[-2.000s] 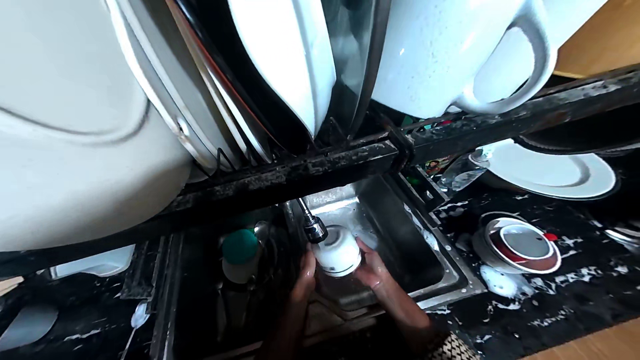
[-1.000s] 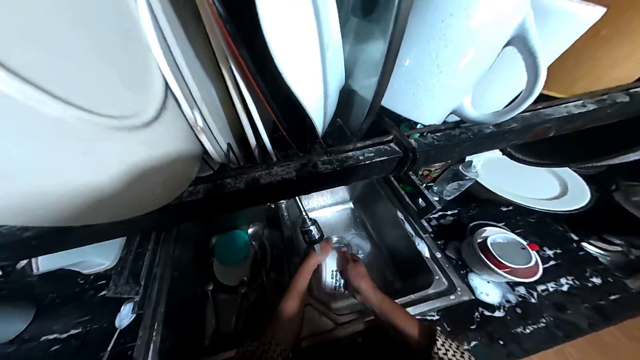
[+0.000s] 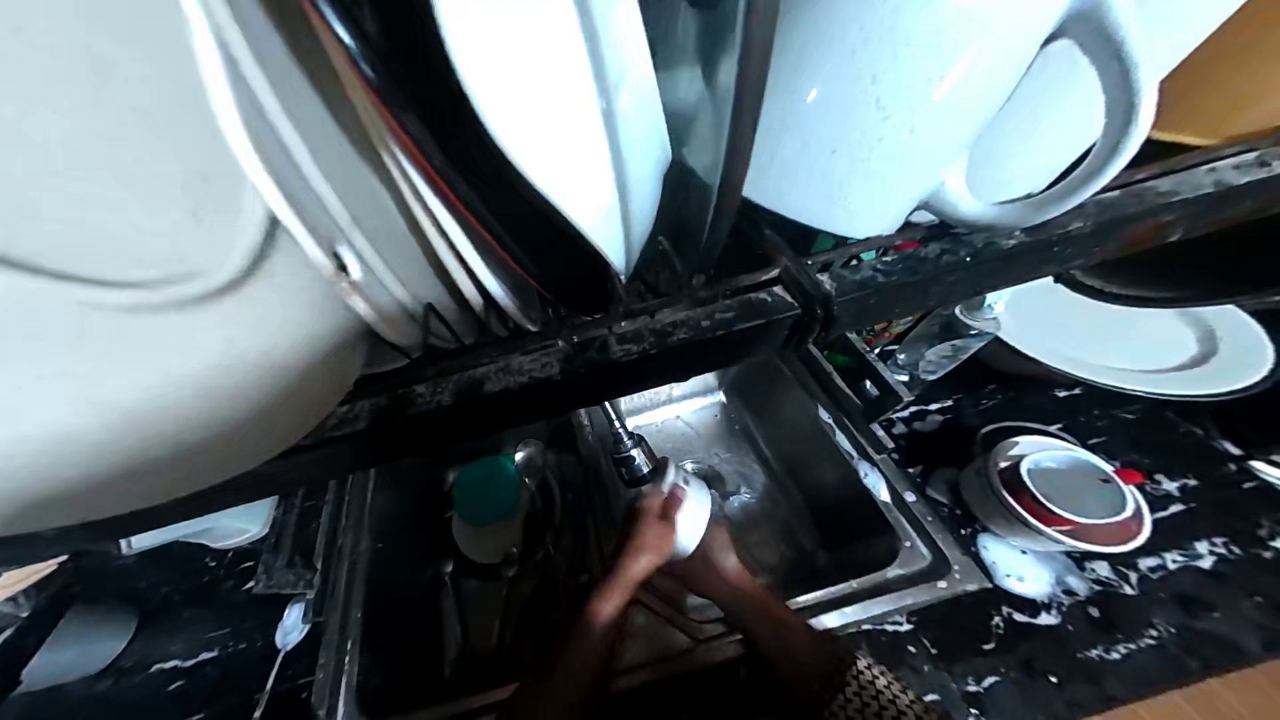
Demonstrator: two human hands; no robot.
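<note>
My left hand [image 3: 652, 532] grips a white cup [image 3: 692, 515] by its rim side, just under the faucet head [image 3: 632, 458]. The cup is tilted on its side. My right hand [image 3: 710, 562] is below and to the right of the cup, against its underside; its fingers are mostly hidden. Both hands are over the divider side of the steel sink basin [image 3: 780, 500]. Whether water is running cannot be told.
A dish rack [image 3: 560, 360] with plates, a white mug [image 3: 900, 110] and bowls crosses the view above. The left basin holds a teal bowl [image 3: 487, 490] and spoons. Stacked cups [image 3: 1060, 495] and a white plate [image 3: 1130, 335] sit on the right counter, beside suds [image 3: 1030, 570].
The white cup, upright between both hands two seconds ago, is now turned on its side beside the faucet. My right hand has moved beneath it.
</note>
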